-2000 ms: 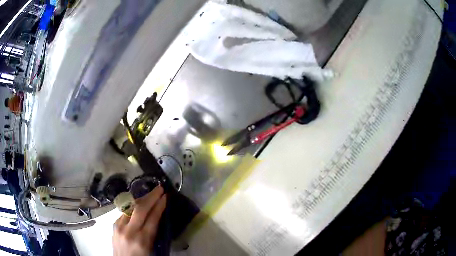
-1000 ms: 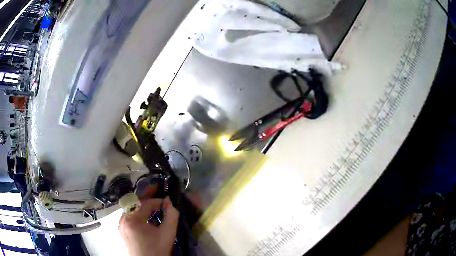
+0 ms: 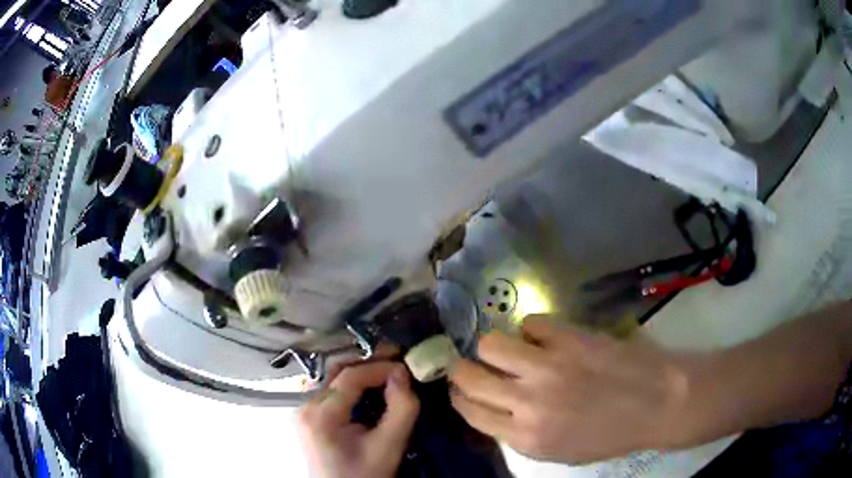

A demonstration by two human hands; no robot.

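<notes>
A dark garment piece (image 3: 443,431) lies below the needle area of the white sewing machine (image 3: 374,177), between my two hands and partly hidden by them. My left hand (image 3: 360,415) is at the bottom middle, thumb and forefinger pinched together, with dark cloth showing between the fingers. My right hand (image 3: 579,392) comes in from the right, its curled fingertips at the cloth's right side, beside the white knob (image 3: 431,358). What its fingers grip is hidden. The presser foot and needle are hidden behind the head and fingers.
Red and black snips (image 3: 687,273) lie on the bed beyond my right hand. A crumpled white cloth (image 3: 677,149) is under the arm. The tension dial (image 3: 261,293) and wire guides (image 3: 301,362) face me. A dark heap (image 3: 79,411) is at the left.
The view has swung left and shows more of the machine head. My right hand has come in over the bed to the cloth. My left hand stays near the knob, fingers pinched.
</notes>
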